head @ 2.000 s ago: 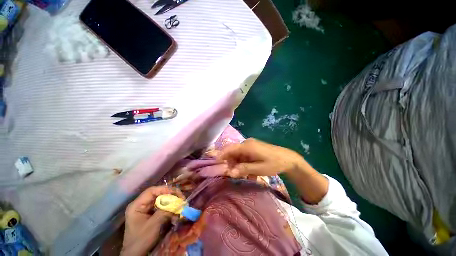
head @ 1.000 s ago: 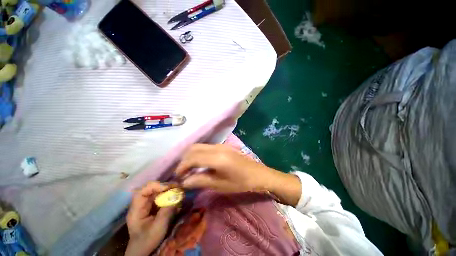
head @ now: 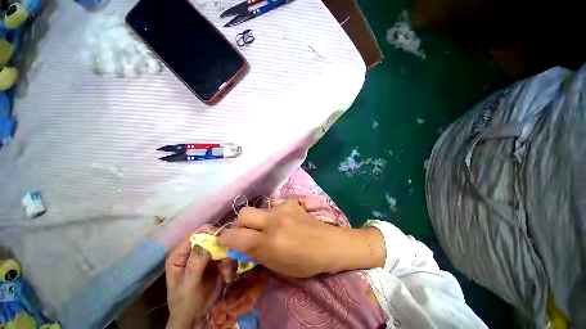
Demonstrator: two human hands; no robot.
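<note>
A small yellow stuffed piece (head: 207, 244) with a bit of blue is held over the lap. My left hand (head: 187, 276) grips it from the left with thumb and fingers. My right hand (head: 283, 238) is at its right side, fingertips bent together against it and partly covering it. A pale thread (head: 239, 204) loops up beside my right fingers. No needle can be made out. What my right fingertips pinch is hidden.
Snips (head: 199, 152) lie near the table edge, more snips (head: 247, 9) beside the phone (head: 187, 48). White stuffing (head: 119, 48), a small white block (head: 34, 204) and toys (head: 19, 292) are at left. A grey sack (head: 501, 193) stands right.
My right hand has come down from above onto the yellow piece. The thread now shows in a loop. The view has shifted slightly.
</note>
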